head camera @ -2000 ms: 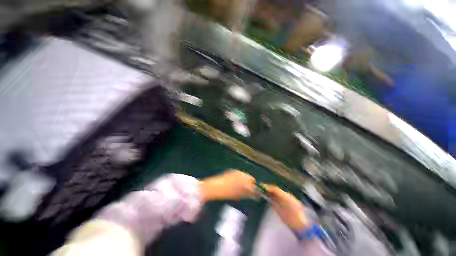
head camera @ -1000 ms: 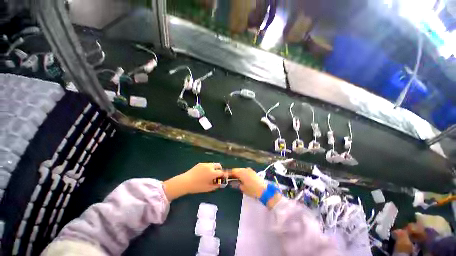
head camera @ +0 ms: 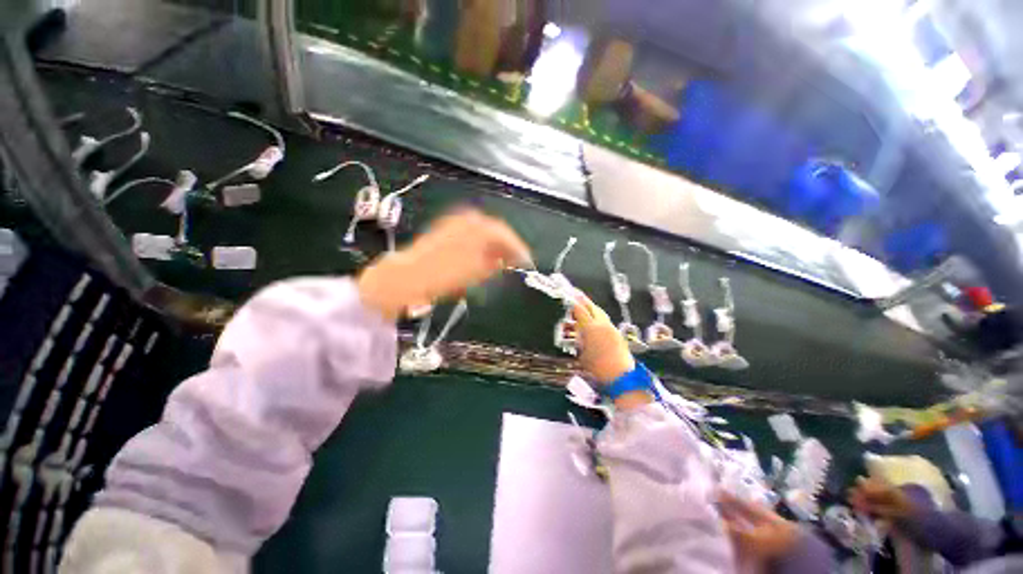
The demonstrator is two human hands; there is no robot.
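My left hand (head camera: pixel 443 264) is blurred over the conveyor belt, its fingers pointing right; whether it holds anything cannot be told. My right hand (head camera: pixel 602 342) reaches over the belt's near edge. Its fingertips are at a white inline piece (head camera: pixel 553 285) on a cord, beside a part-filled unit (head camera: pixel 568 333); whether they grip it is unclear. Another white shell (head camera: pixel 422 358) with cords sits at the belt's edge strip below my left hand. To the right, several corded units (head camera: pixel 662 333) stand in a row on the belt.
White shells (head camera: pixel 411 516) lie in a line on the green bench beside a white-lilac sheet (head camera: pixel 544 493). A pile of white cords (head camera: pixel 746 465) lies right. Stacked trays (head camera: pixel 56 392) are at left. Another person's hands (head camera: pixel 886 499) show lower right. Loose boards and cords lie on the belt.
Both hands have moved from above the bench up and forward over the belt and come apart. A shell now sits at the belt's near edge. The view has shifted right.
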